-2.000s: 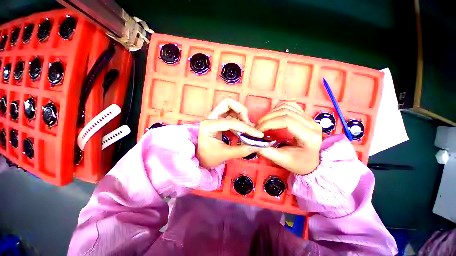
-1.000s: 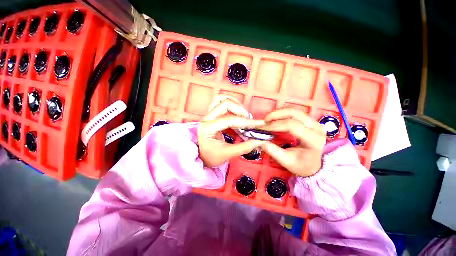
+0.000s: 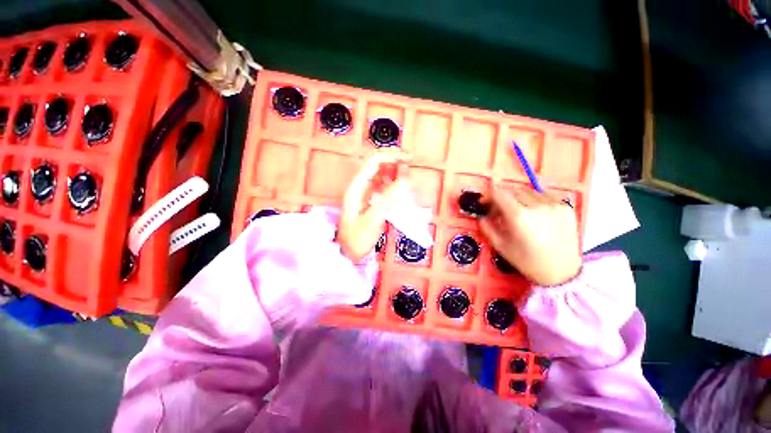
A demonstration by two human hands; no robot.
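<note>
My left hand (image 3: 365,207) is over the middle of the red-orange tray (image 3: 283,165) and holds a soft white wipe (image 3: 409,216) that hangs from its fingers. My right hand (image 3: 537,237) is over the right part of the tray. Its fingertips are at the right edge of a round black watch head (image 3: 471,201) in a second-row pocket; whether they grip it is hidden. Several watch heads (image 3: 455,302) lie in the front rows, and three in the back row (image 3: 336,117). A blue pen-like stick (image 3: 525,164) lies across the tray, its lower end hidden by my right hand.
At left, tilted red-orange trays (image 3: 63,159) hold several watch heads, with white straps (image 3: 167,211) beside them. A metal bar (image 3: 182,34) stands at upper left. White paper (image 3: 610,199) lies under the tray's right edge. A white box (image 3: 734,283) is far right.
My hands have moved apart; the thin round item between them is no longer seen there. A white wipe now shows in my left hand. My right hand has moved right, beside a second-row watch head.
</note>
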